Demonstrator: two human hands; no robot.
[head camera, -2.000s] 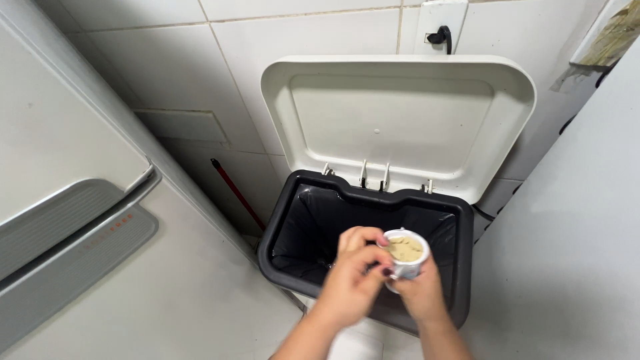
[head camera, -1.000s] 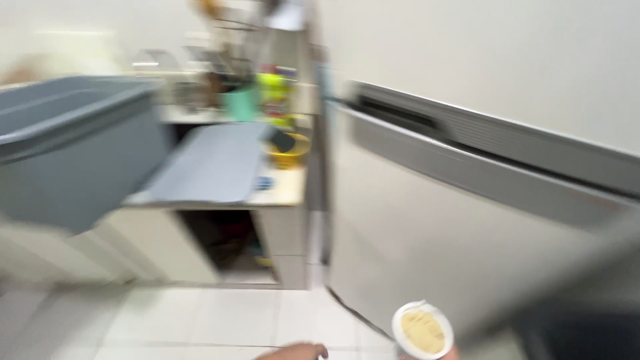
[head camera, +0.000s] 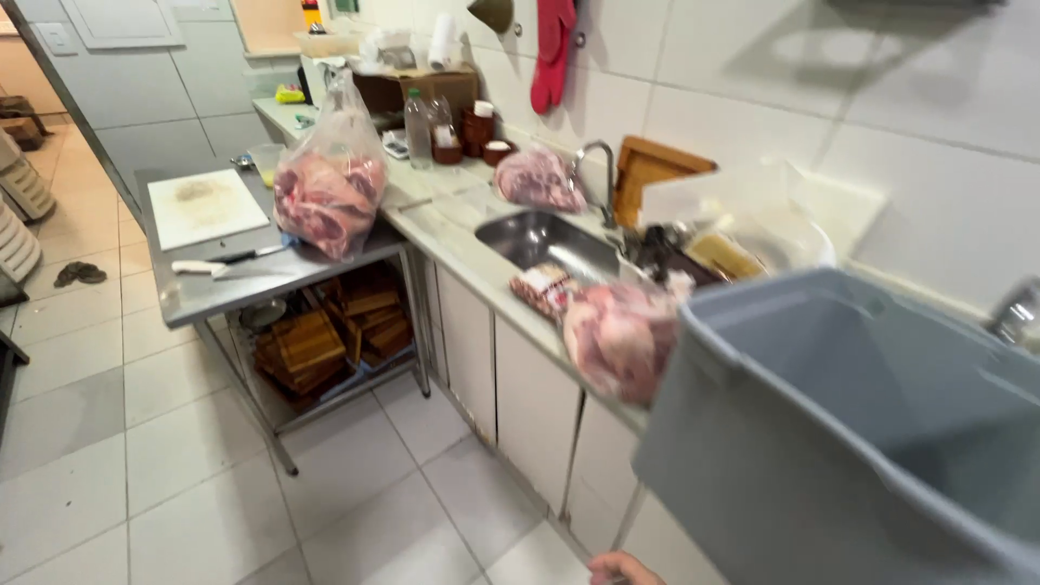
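What looks like my right hand (head camera: 621, 569) shows only its fingers at the bottom edge, below the grey plastic bin (head camera: 756, 455); whatever it holds is out of frame. My left hand is out of view. Bagged raw meat (head camera: 621, 337) lies on the counter beside the bin, next to a smaller patterned packet (head camera: 543, 288). More bagged meat (head camera: 536, 179) rests behind the steel sink (head camera: 552, 244). A large clear bag of meat (head camera: 329, 195) stands on the steel table (head camera: 183, 301), near a white cutting board (head camera: 207, 207) and white- and black-handled knives (head camera: 219, 262).
Wooden boards (head camera: 301, 349) are stacked on the table's lower shelf. The counter holds a plastic bottle (head camera: 418, 130), brown pots (head camera: 477, 130) and a translucent tub (head camera: 739, 211) by the faucet (head camera: 597, 175). A red oven mitt (head camera: 552, 57) hangs on the wall. White floor tiles (head camera: 357, 496) lie in front.
The view has swung from the open trash bin, past a refrigerator, to the counter and table. The white cup of pale contents, held in my hands two seconds ago, is out of sight.
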